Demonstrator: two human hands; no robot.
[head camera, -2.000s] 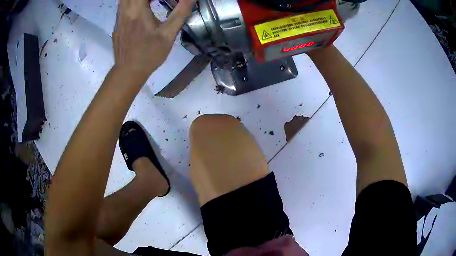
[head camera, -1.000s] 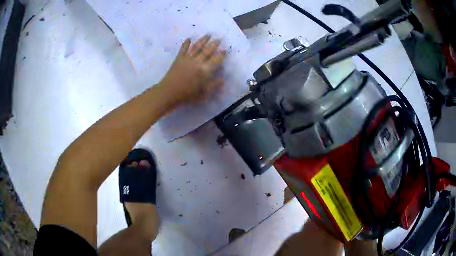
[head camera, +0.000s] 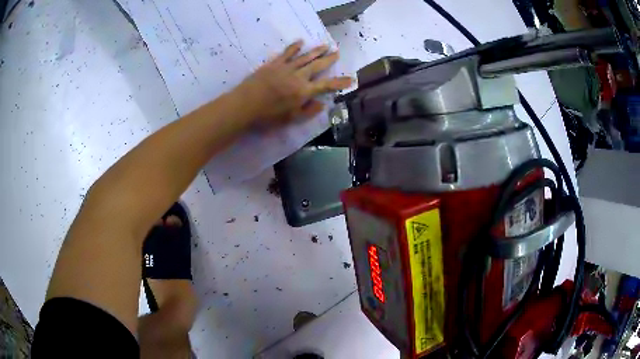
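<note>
The straight-knife cutting machine (head camera: 456, 161) stands at the right, with its red and silver motor body, yellow warning strip and lit red display. Its grey base plate (head camera: 314, 184) is on the white table, left of the motor. The white paper marker with thin lines (head camera: 203, 35) covers the fabric lay at the upper middle, its edge at the machine. My left hand (head camera: 291, 84) lies flat on the paper with fingers spread, just left of the machine's upright part. My right hand is not in view.
A black cable (head camera: 452, 22) runs past the machine and loops on it. A dark strip (head camera: 345, 11) lies beyond the paper. The white table (head camera: 77, 140) has dark scraps and chipped patches. My foot in a black slide sandal (head camera: 167, 245) is at lower left. Heaped things stand at the right.
The machine went from the top to the right side of the view and turned. My left hand went from beside the machine onto the paper. My right arm left the view.
</note>
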